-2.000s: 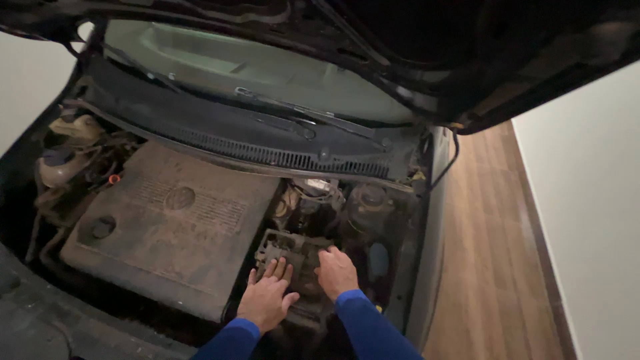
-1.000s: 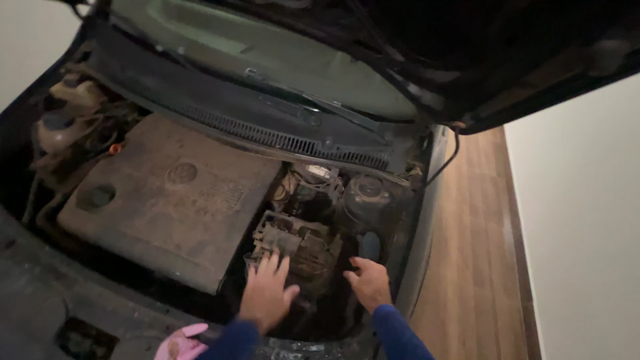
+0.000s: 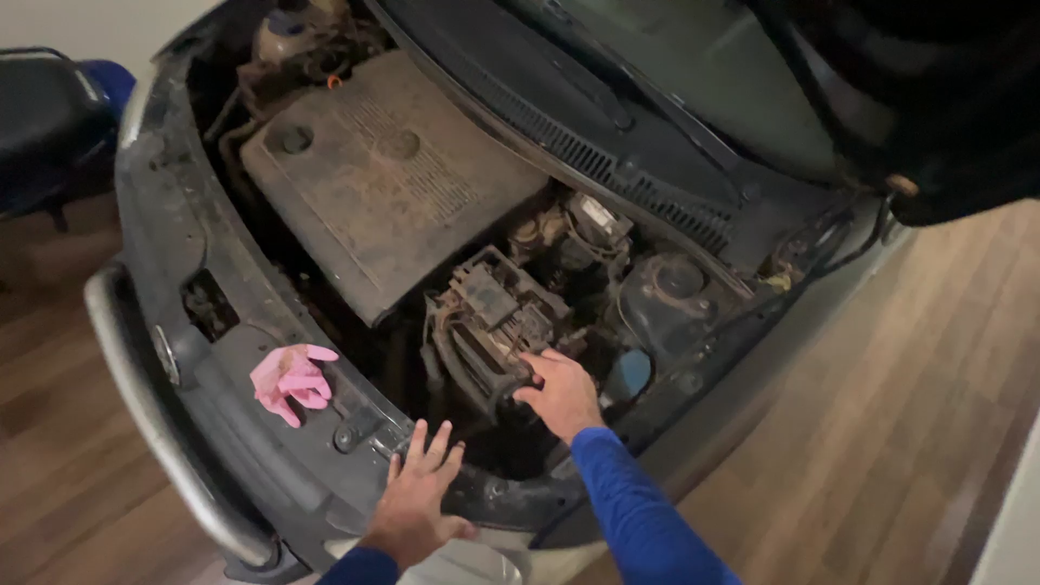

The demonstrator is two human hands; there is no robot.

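My right hand [image 3: 561,394] is at the front edge of the dusty fuse box on top of the car battery [image 3: 491,305], thumb and forefinger close to its cables; whether they pinch anything is unclear. Thick black cables [image 3: 459,357] run down beside that box. With fingers spread, my left hand [image 3: 422,496] lies at the front edge of the engine bay, near the headlight, and holds nothing. A crumpled pink rubber glove [image 3: 294,382] rests on the front panel to the left.
A dusty plastic engine cover [image 3: 390,179] fills the middle of the bay. The strut tower [image 3: 670,284] and a blue cap [image 3: 631,372] are right of the fuse box. The raised hood [image 3: 934,97] hangs over the upper right. A chrome bumper bar [image 3: 162,422] curves along the left.
My left hand has moved off the fuse box to the bay's front edge. My right hand has come from the box's right side to its front edge. The view has swung markedly.
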